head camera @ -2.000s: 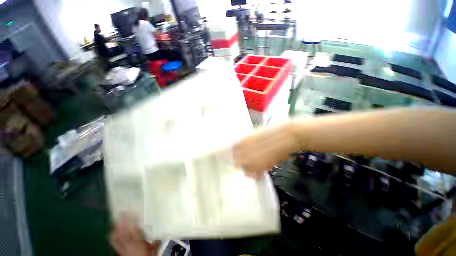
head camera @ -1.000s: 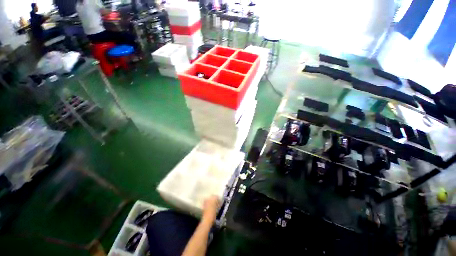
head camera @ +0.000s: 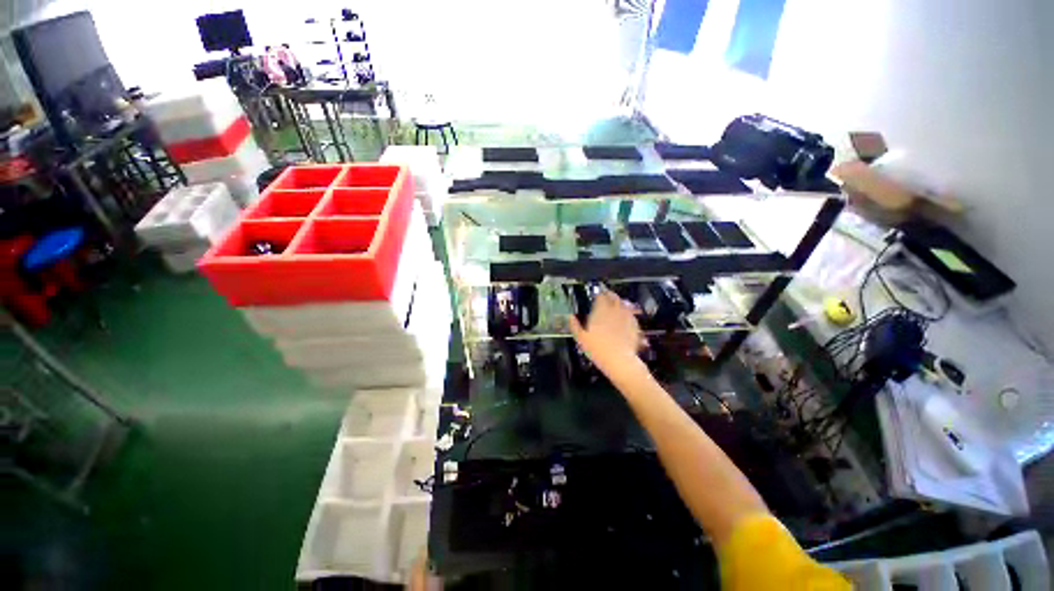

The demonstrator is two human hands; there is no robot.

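My right hand [head camera: 610,331] reaches into the lower level of the clear-shelved rack [head camera: 474,335], at the middle black camcorder [head camera: 587,298]. The fingers overlap it, and I cannot tell if they grip it. Another camcorder [head camera: 512,309] stands to the left and one [head camera: 665,303] to the right; more dark units sit below. The white foam tray [head camera: 368,487] lies at the bench's left edge, with bare compartments showing. My left hand [head camera: 424,574] is at the tray's lower right, mostly cut off by the bottom edge, its fingers unclear.
A red divided tray [head camera: 237,277] tops a white foam stack at left. Small connectors [head camera: 557,473] lie on the dark bench. Black pads line the upper shelves. A large black camcorder [head camera: 772,152] stands on top. A cable bundle [head camera: 884,346], papers and another white tray [head camera: 1002,566] are at right.
The view has swung right. The white tray, first held up in my hands and then lowered, now lies beside the bench. My right hand has moved off it to the rack.
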